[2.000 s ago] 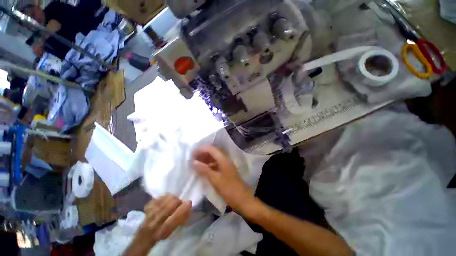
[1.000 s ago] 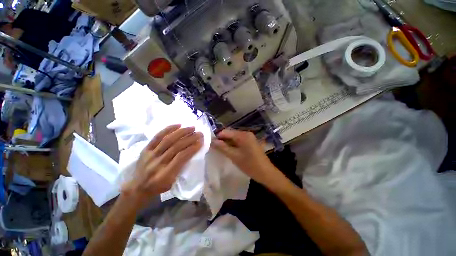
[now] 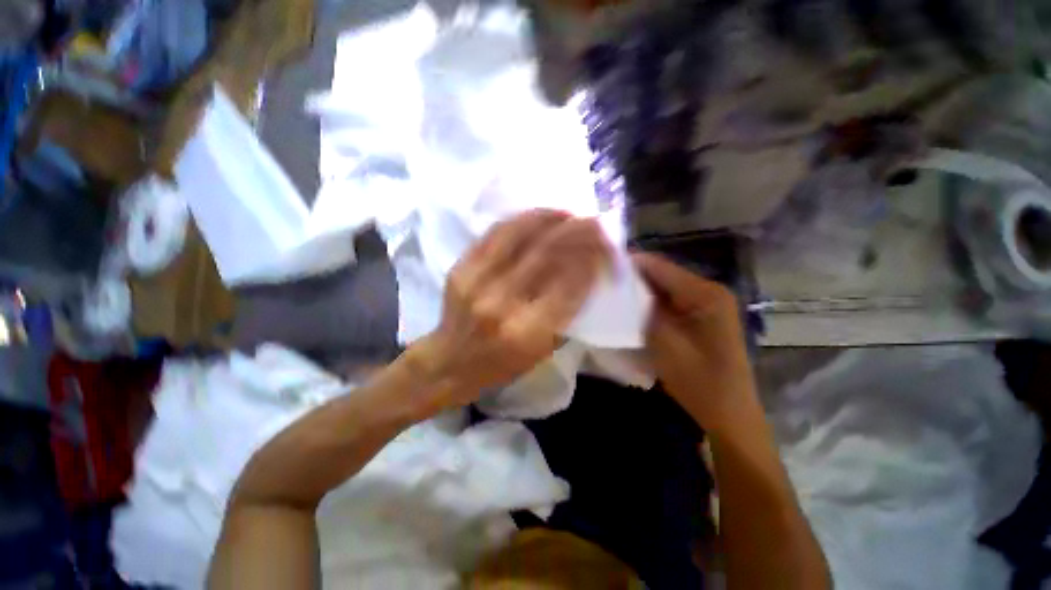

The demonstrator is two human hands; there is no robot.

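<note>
White fabric [image 3: 461, 127] lies bunched in the bright light left of the overlock machine [image 3: 807, 69], its edge at the blurred needle area. My left hand [image 3: 524, 294] rests over the fabric's near part with fingers bent. My right hand [image 3: 697, 323] pinches the fabric's right edge just in front of the machine. A small white flap of fabric shows between my two hands. The picture is blurred, so the presser foot and needles cannot be made out.
A folded white piece [image 3: 242, 196] lies at left, near white tape rolls [image 3: 150, 225]. A white tape roll [image 3: 1029, 234] is at the right edge. Loose white fabric [image 3: 910, 461] hangs at lower right. More white fabric [image 3: 403, 507] lies towards the lap.
The camera view has swung, so the machine sits further right and higher. My left hand has moved closer to my right hand. My right hand still holds the fabric's edge.
</note>
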